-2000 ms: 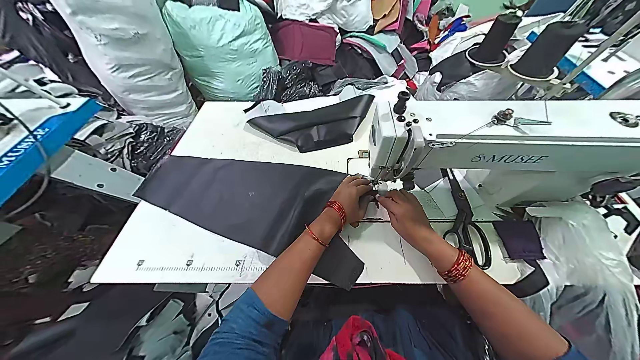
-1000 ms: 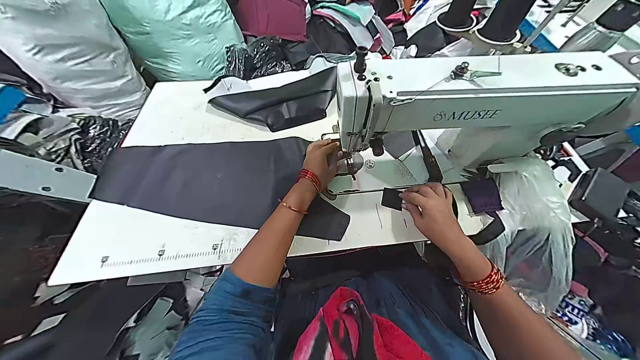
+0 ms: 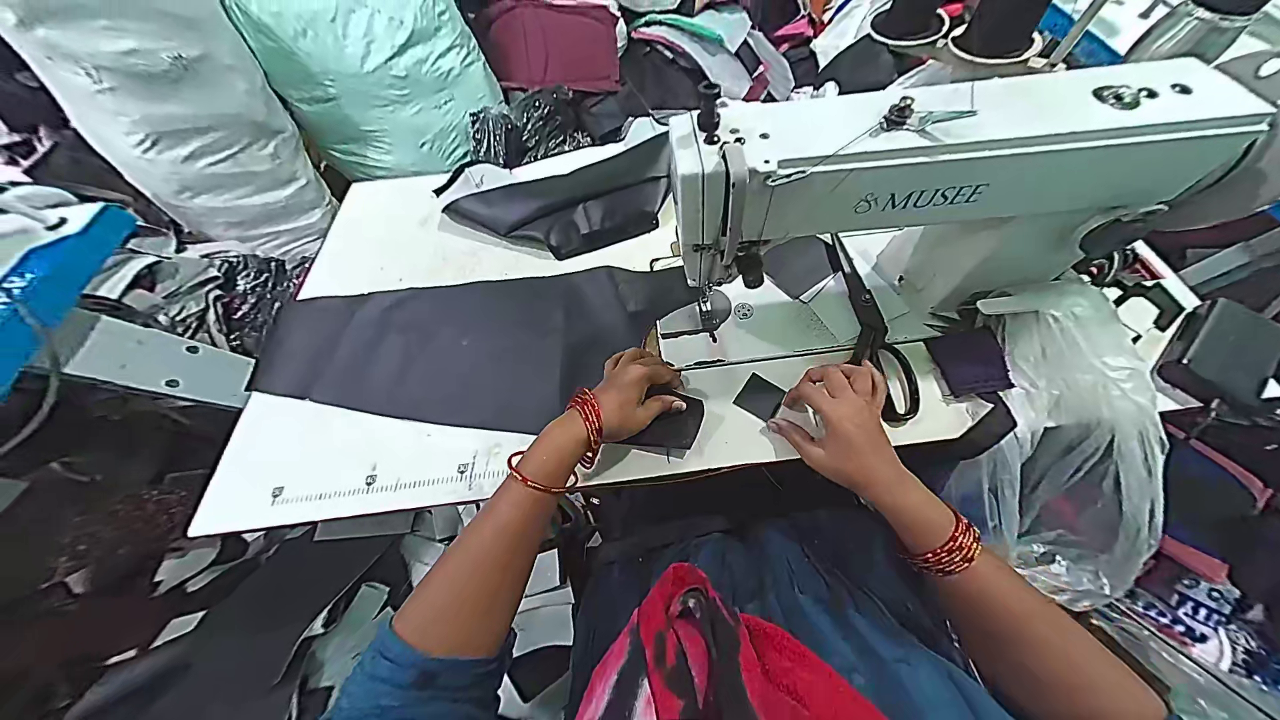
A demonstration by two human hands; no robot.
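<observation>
A long dark fabric panel (image 3: 450, 345) lies across the white sewing table, its right end beside the needle of the white Musee sewing machine (image 3: 960, 170). My left hand (image 3: 645, 395) rests on the panel's right end, fingers bent over its edge. To its right, my right hand (image 3: 835, 415) has thumb and fingertips at a small dark fabric square (image 3: 760, 397); whether it pinches the square is hard to tell. Black-handled scissors (image 3: 865, 310) lie just beyond my right hand, partly hidden by it. The presser foot (image 3: 712, 312) has no cloth directly under it.
Another dark folded piece (image 3: 570, 200) lies at the back of the table. A small dark purple patch (image 3: 970, 362) is right of the scissors. A clear plastic bag (image 3: 1070, 430) hangs at the right edge. Large stuffed sacks (image 3: 370, 80) stand behind. A printed ruler scale (image 3: 370, 480) runs along the front.
Both hands were together at the needle two seconds ago. My right hand has moved right, away from it, with the small square; my left hand has come off the needle area toward the front edge.
</observation>
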